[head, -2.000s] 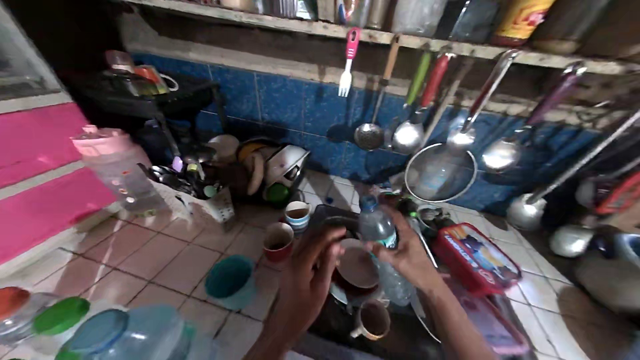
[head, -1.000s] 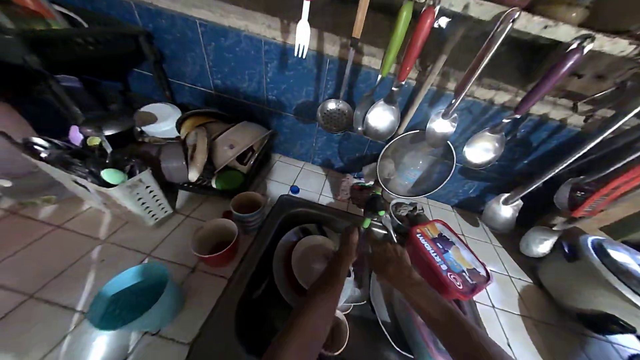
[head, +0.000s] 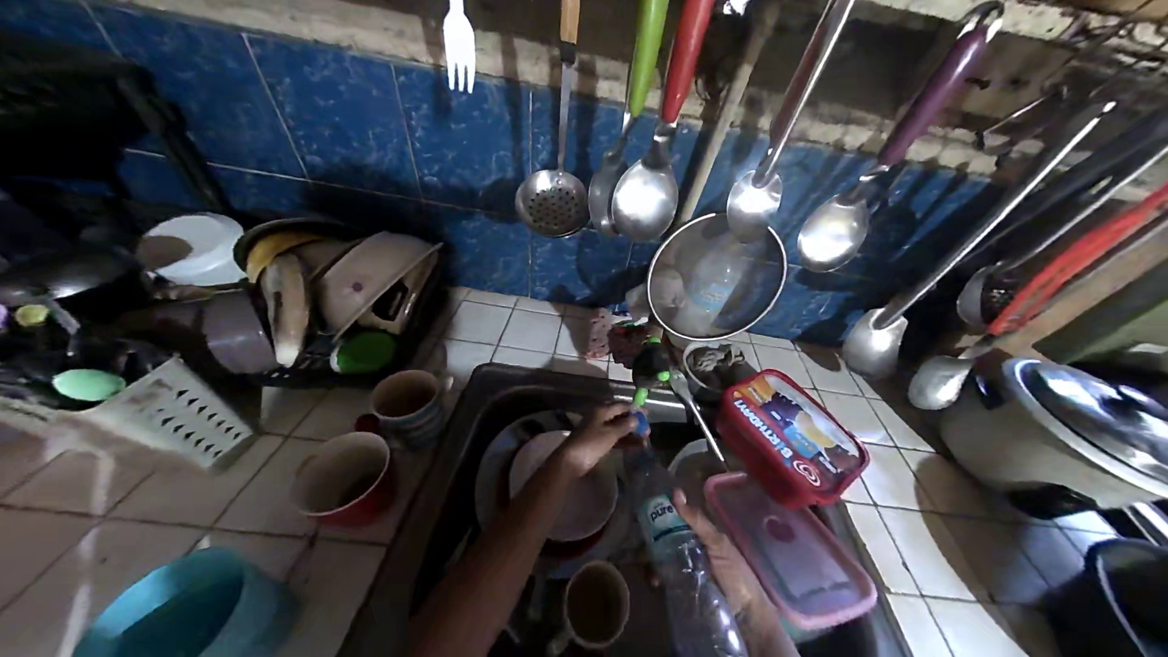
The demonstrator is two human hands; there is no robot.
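A clear plastic bottle with a blue cap lies tilted over the sink. My right hand is wrapped around the bottle's body from the right, beside its label. At the bottle's neck, my left hand has its fingers on the blue cap. Just beyond the cap is the faucet with green parts. Stacked plates and a bowl sit in the sink under my left forearm, and a mug stands nearer me.
Right of the bottle are a red printed tub and a pink-rimmed plastic container. Two cups and a teal container stand left of the sink. Ladles and spoons hang above; a metal strainer leans on the wall. A pot is at right.
Two seconds ago the bottle was upright between my hands; now it slants toward me with my left hand at its cap. The view has shifted closer to the sink.
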